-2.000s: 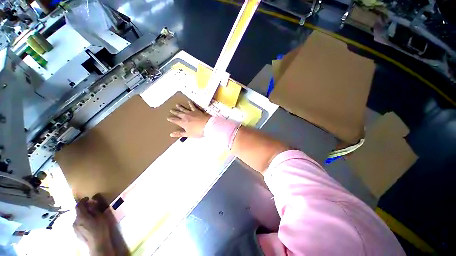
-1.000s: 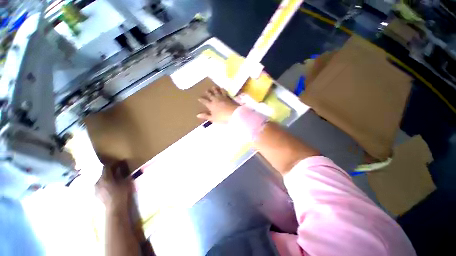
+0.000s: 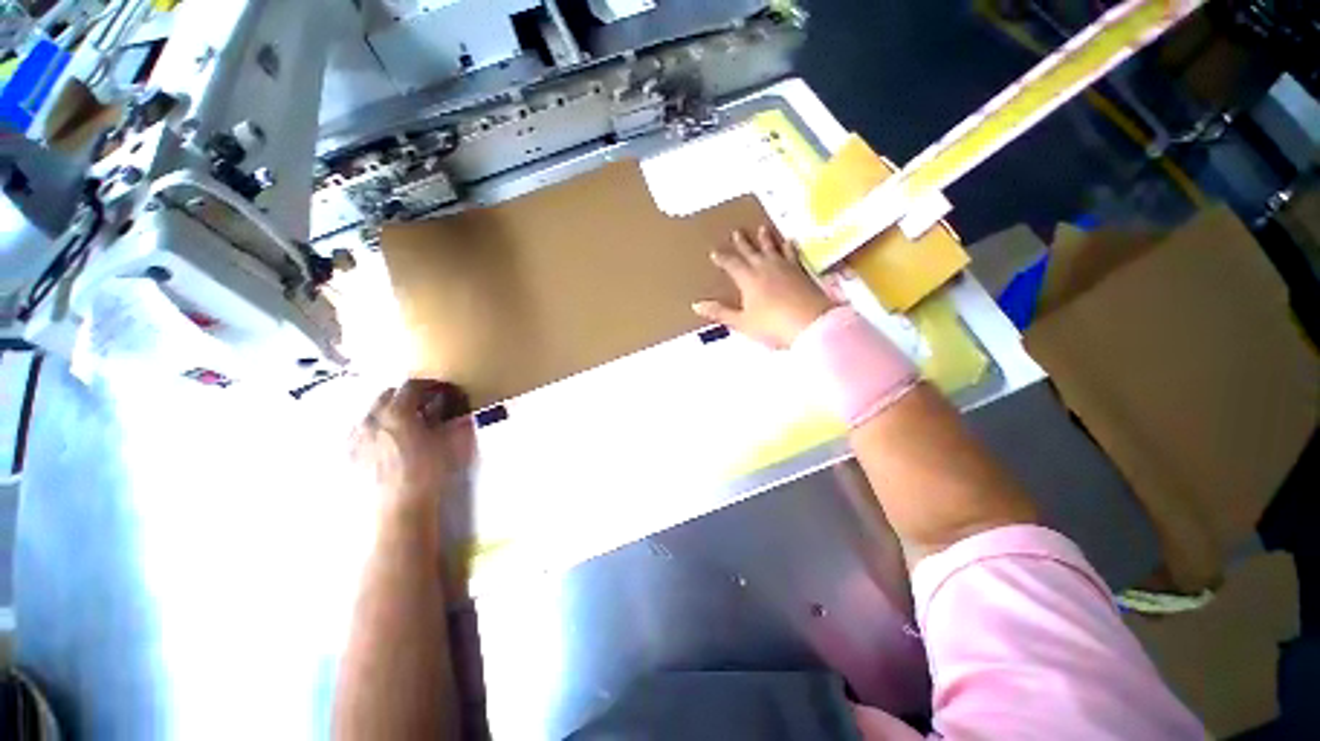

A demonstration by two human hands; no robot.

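Observation:
A brown cut panel (image 3: 565,282) lies flat on the white sewing template (image 3: 637,442), its stepped corner at the upper right. My right hand (image 3: 767,290) rests with fingers spread on the panel's right end. My left hand (image 3: 413,434) is at the panel's lower left corner with fingers bent; whether it pinches the cloth is unclear. The long yellow template strip (image 3: 1013,123) stands up at the right from the yellow pad (image 3: 905,261). Small black marks (image 3: 492,414) show along the panel's front edge.
The white sewing head (image 3: 217,290) is at the left. The grey carriage rail (image 3: 536,123) runs behind the template. At the right, a brown panel bundle (image 3: 1187,362) with a cream-white tie (image 3: 1167,601) lies on the stand, beside a smaller brown piece (image 3: 1230,651). Shiny metal table (image 3: 724,594) in front.
The view has turned, so the template and panel appear further right and more level, and more of the sewing head shows. Both hands remain at the same places on the panel.

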